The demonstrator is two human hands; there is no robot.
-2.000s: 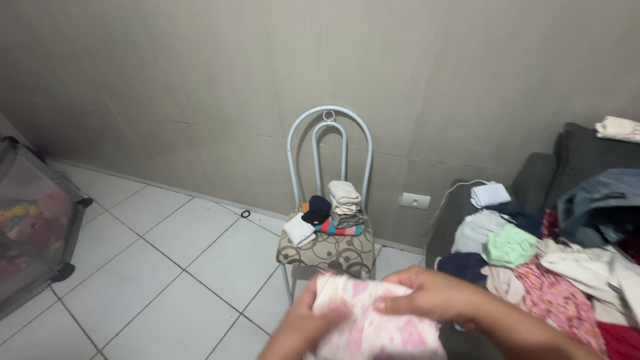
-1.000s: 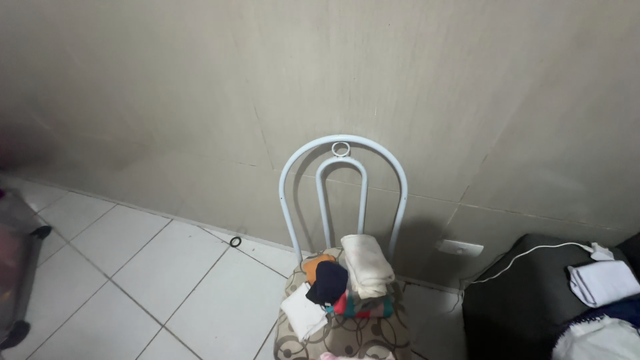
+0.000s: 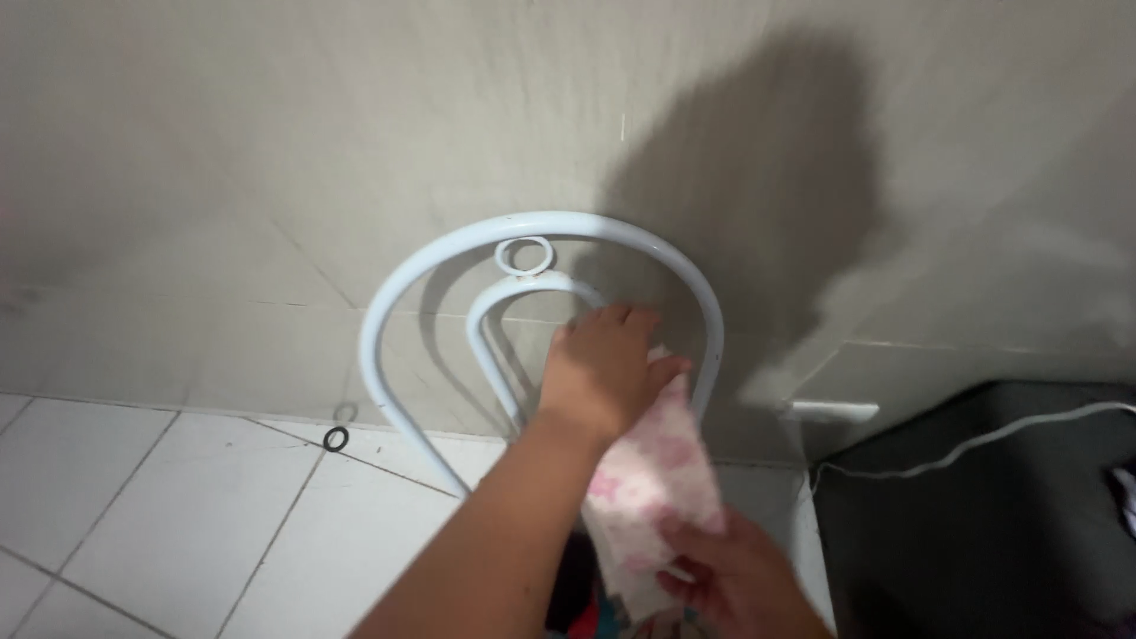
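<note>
A white cloth with a pink pattern [image 3: 652, 479] hangs between my hands in front of the chair's backrest. My left hand [image 3: 603, 368] grips its upper end, close to the inner hoop of the light metal chair back [image 3: 541, 222]. Lower down, at the right edge of the cloth, my right hand [image 3: 732, 564] pinches it between thumb and fingers. Beneath the cloth, at the bottom edge, a dark item [image 3: 572, 581] and bits of red and teal cloth show on the chair; the seat is mostly hidden.
Behind the chair rises a grey wall [image 3: 266, 177] with a white outlet plate [image 3: 834, 411]. On the right is a dark upholstered piece [image 3: 941, 524] with a white cable [image 3: 958, 454] across it. A small black ring [image 3: 335, 438] lies on the white tile floor [image 3: 177, 515].
The view has moved in closer to the chair. Both hands, barely in view a second ago, are now over the chair with the pink-patterned cloth, which was held lower and bunched two seconds ago.
</note>
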